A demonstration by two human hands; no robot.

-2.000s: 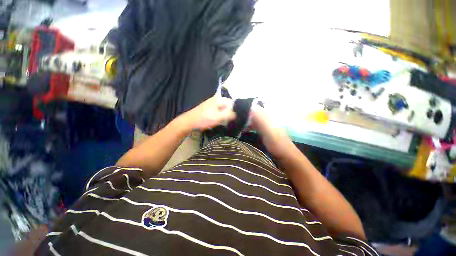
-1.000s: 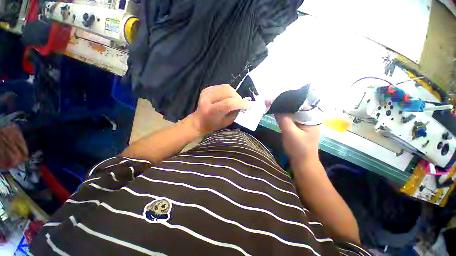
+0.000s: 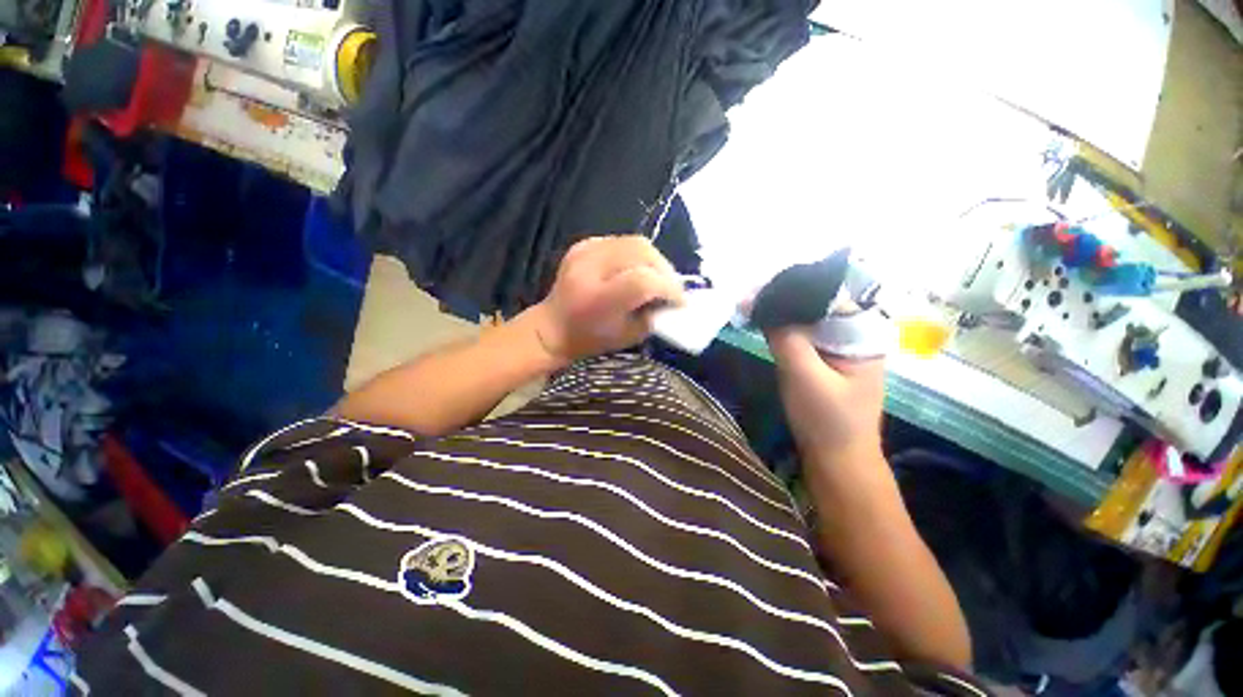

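Observation:
My left hand (image 3: 609, 296) is closed on a small white ticket (image 3: 695, 320) at the table's front edge. A thin pale string runs up from near it along the dark cloth. My right hand (image 3: 829, 368) holds a small black cloth piece (image 3: 802, 290) together with a pale grey strip (image 3: 855, 332); its fingertips are partly hidden behind them. The large gathered pile of dark grey garment pieces (image 3: 545, 136) lies beyond my left hand, over the table's left side.
A white sewing machine (image 3: 1118, 334) stands at the right on the white table, whose edge is green (image 3: 995, 436). A tan cardboard sheet (image 3: 395, 327) shows below the pile. Another machine (image 3: 259, 34) and red plastic parts are at upper left.
Since one second ago, the ticket in my left hand has tilted, and my right hand has moved slightly down and right with the black piece. Earlier, both hands were closer together.

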